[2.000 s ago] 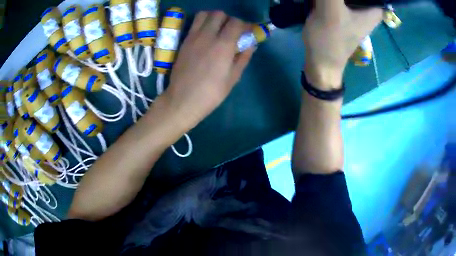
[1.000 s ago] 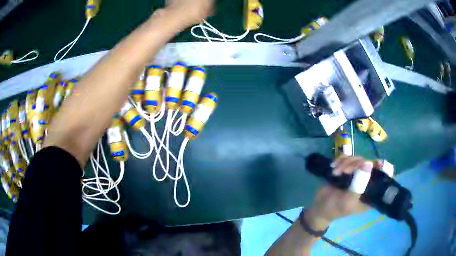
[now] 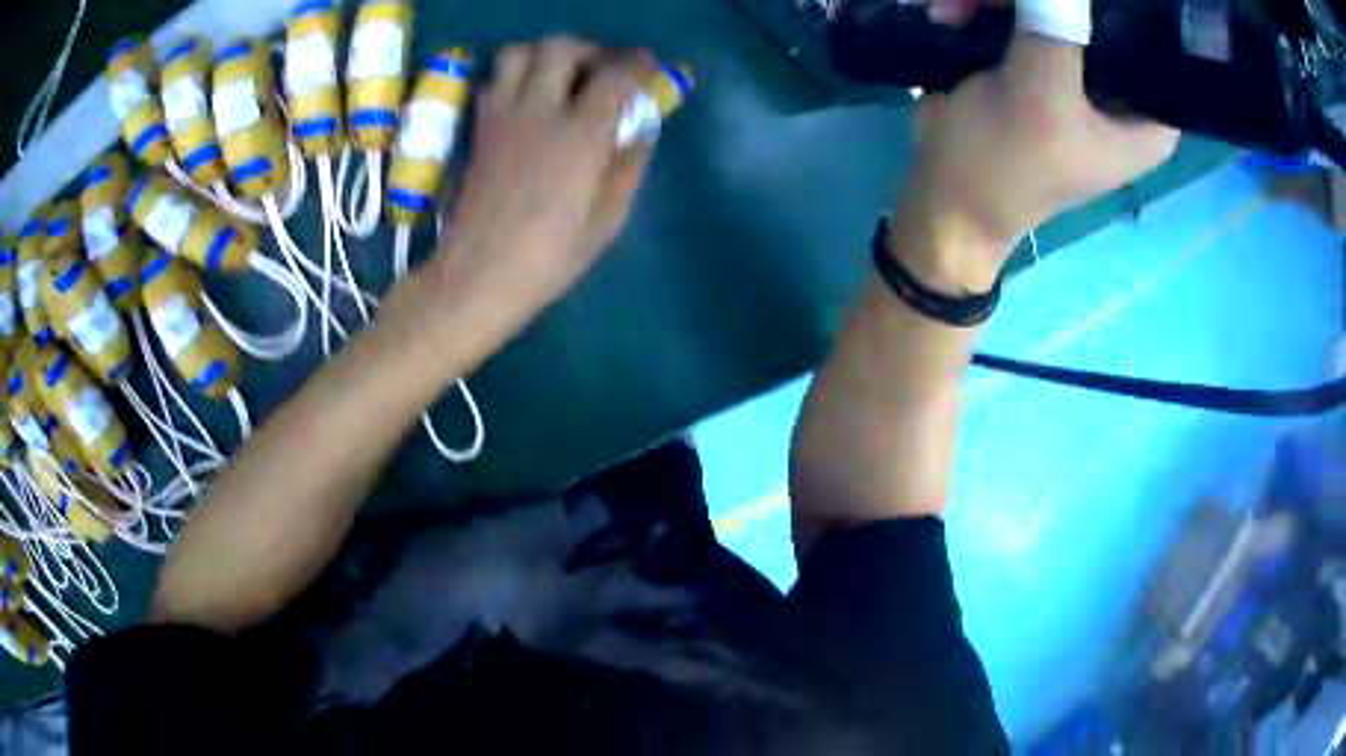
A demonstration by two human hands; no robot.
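My left hand (image 3: 539, 192) is shut on a yellow cylindrical unit (image 3: 650, 108) with a whitish label and a blue band, near the top centre. The unit's other end is hidden under my fingers. My right hand (image 3: 1026, 141) grips a black electric screwdriver (image 3: 1181, 59) at the top right, partly cut off by the frame edge. White tape (image 3: 1057, 18) shows at the grip. The tool's nose points left toward the held unit, apart from it.
Many yellow-and-blue units (image 3: 241, 118) with white looped cords lie at the left on the dark green bench (image 3: 709, 281). A pale strip (image 3: 67, 111) runs behind them. A black cable (image 3: 1151, 390) curves over the blue floor at the right.
Since one second ago, my left hand has come back from the far side and now holds a unit. The view has shifted, and the metal box has left it. The screwdriver now points left.
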